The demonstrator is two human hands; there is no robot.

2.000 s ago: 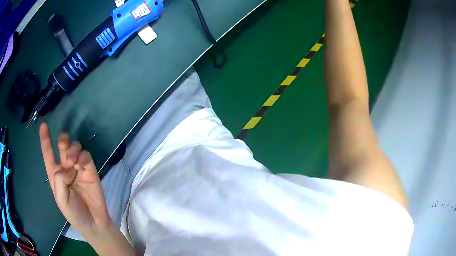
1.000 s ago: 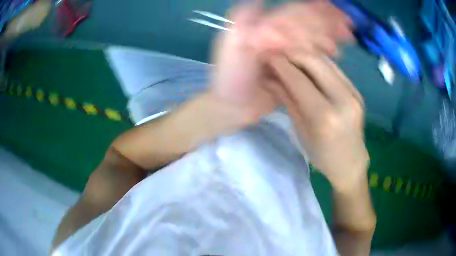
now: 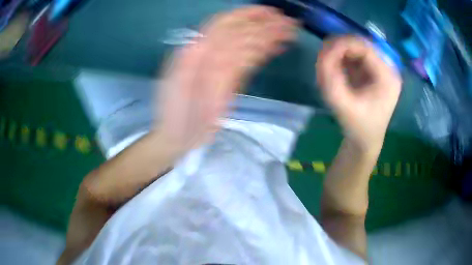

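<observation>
The view is blurred. My left hand (image 3: 217, 67) is over the bench left of centre, fingers stretched to the right; whether anything lies in it cannot be made out. My right hand (image 3: 357, 88) is apart from it on the right, its fingers curled round into a ring; no held thing can be made out. The blue-and-black electric screwdriver (image 3: 328, 23) lies on the bench behind and between my hands, partly hidden by my right hand. Silvery tweezers (image 3: 181, 36) show as a smear beside my left hand; whether they touch it is unclear.
The dark green bench (image 3: 121, 39) runs across the top. A red thing, probably scissor handles (image 3: 45, 36), is at the left. Light blue handles (image 3: 427, 36) are piled at the upper right. A crinkled clear bag (image 3: 433, 114) is at the right edge.
The view has swung round since the oldest frame. My hands were together a second ago and are now apart, the left further left and the right curled near the screwdriver.
</observation>
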